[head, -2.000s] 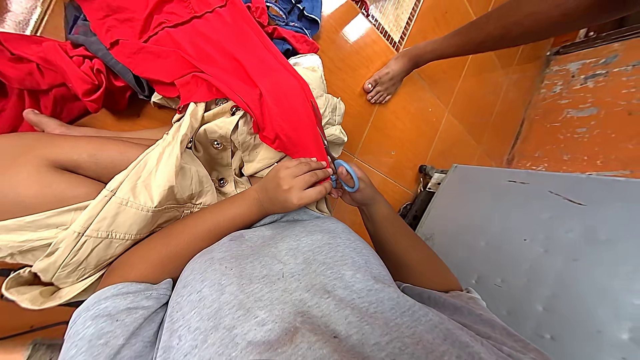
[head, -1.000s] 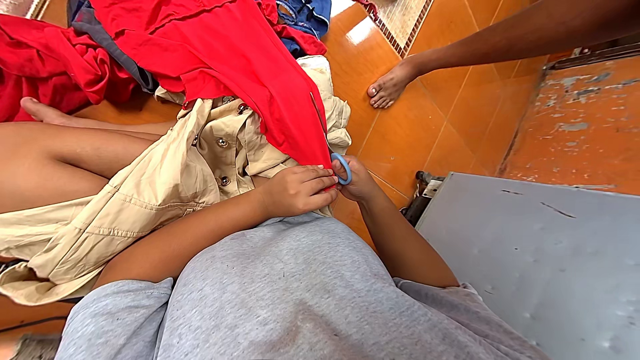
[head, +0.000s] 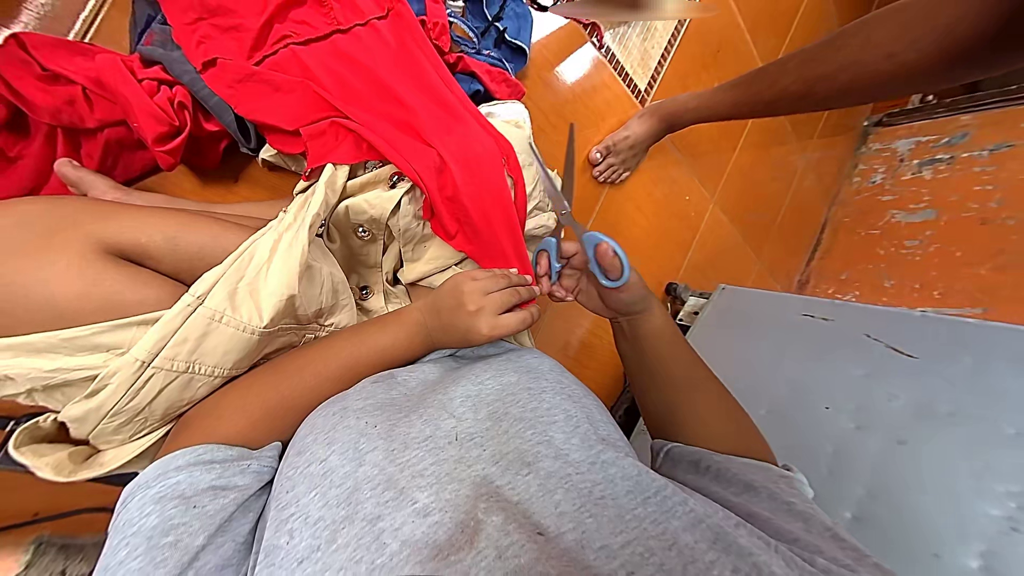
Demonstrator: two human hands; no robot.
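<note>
Red cloth (head: 456,160) lies over beige buttoned cloth (head: 336,256) on my lap and narrows toward my hands. My left hand (head: 484,308) is closed on the lower tip of the red cloth. My right hand (head: 596,280) holds scissors (head: 566,216) by their light blue handles, thumb through one loop. The scissor blades are apart and point up and away from me, just right of the red cloth's edge. The fingertips of both hands are close together at the cloth's tip.
Another person's foot (head: 628,148) rests on the orange tiled floor (head: 688,192), beyond the scissors. A grey metal panel (head: 864,400) stands close to my right arm. More red cloth (head: 104,112) and blue denim (head: 496,32) lie farther off, near a patterned mat (head: 644,52).
The scissors, against the red cloth's edge with blades together or nearly so earlier, are now spread and off to its right. My left hand stays at the cloth's tip.
</note>
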